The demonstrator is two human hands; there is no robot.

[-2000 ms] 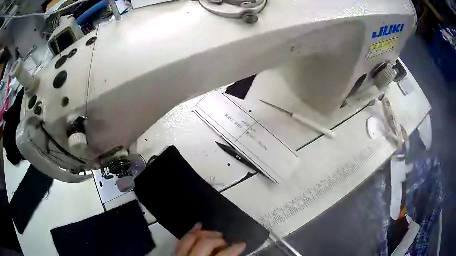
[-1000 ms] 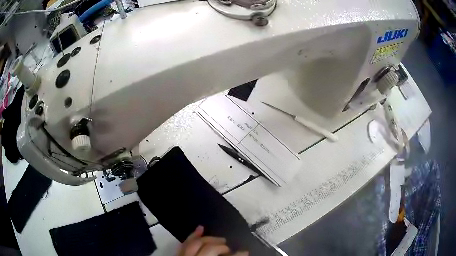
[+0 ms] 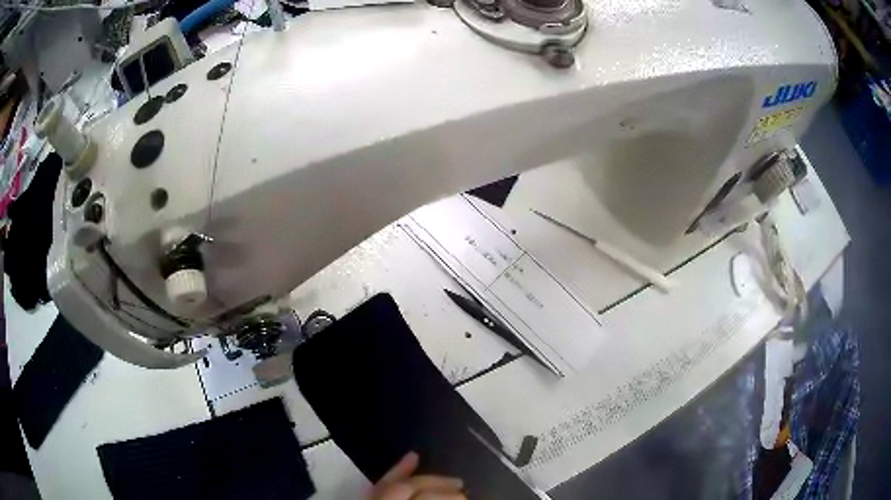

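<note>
A plain dark fabric piece [image 3: 376,376] lies slantwise on the machine table, its upper end right of the needle area and its lower end running to the bottom edge. My left hand [image 3: 420,482] is at the bottom, cut off by the edge; its fingers lie on the piece and hold it. My right hand is not in view. The cream-white sewing machine [image 3: 420,127] spans the view. Its presser foot area [image 3: 259,337] is left of the piece, apart from it. A small dark blurred thing [image 3: 527,450] shows at the piece's lower right edge.
A ribbed dark piece [image 3: 210,454] lies at lower left, another dark piece [image 3: 57,381] beyond it. Dark snips [image 3: 481,314] lie beside a white printed template [image 3: 508,269], with a thin white stick [image 3: 625,262] farther right. Plaid fabric [image 3: 824,391] hangs below the table's right end.
The view has shifted, so the machine and table things sit slightly farther right and lower. My left hand remains on the dark piece, with less of it showing. The piece's lower right edge looks different.
</note>
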